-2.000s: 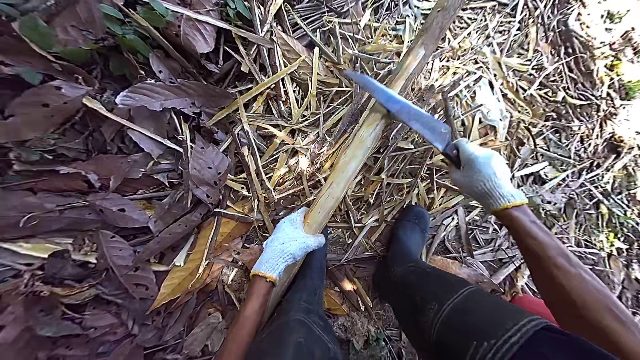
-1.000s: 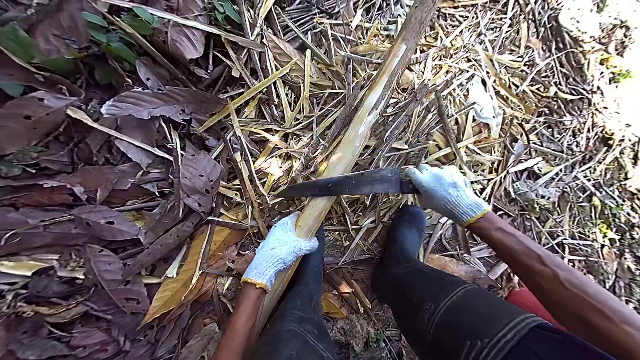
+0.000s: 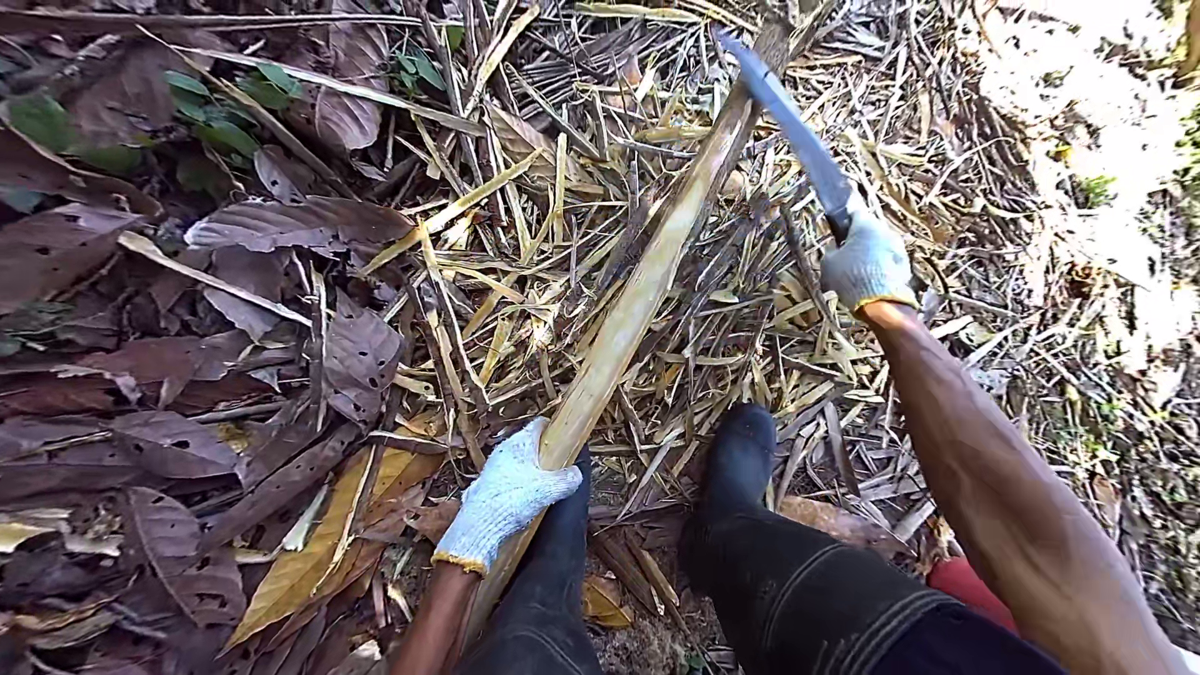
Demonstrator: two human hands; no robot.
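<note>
My left hand (image 3: 511,492), in a white knit glove with a yellow cuff, grips a long wooden pole (image 3: 637,300) near its lower end. The pole slants from between my legs up to the top right; its middle is pale and stripped, while its upper part keeps brown bark. My right hand (image 3: 870,261), gloved the same way, is closed on the handle of a machete (image 3: 797,131). The blade points up and left, its front part crossing over the barked upper stretch of the pole. Whether blade and wood touch, I cannot tell. My glove hides most of the handle.
Strips of bark and wood shavings (image 3: 525,281) cover the ground around the pole. Large dry leaves (image 3: 178,441) lie at the left, with small green plants (image 3: 225,112) above them. My dark boots (image 3: 741,455) stand close to the pole. A red object (image 3: 970,591) shows by my right leg.
One second ago the machete lay across the pole close above my left hand. My right hand has since moved up, taking the blade to the pole's upper part. My left hand keeps its grip.
</note>
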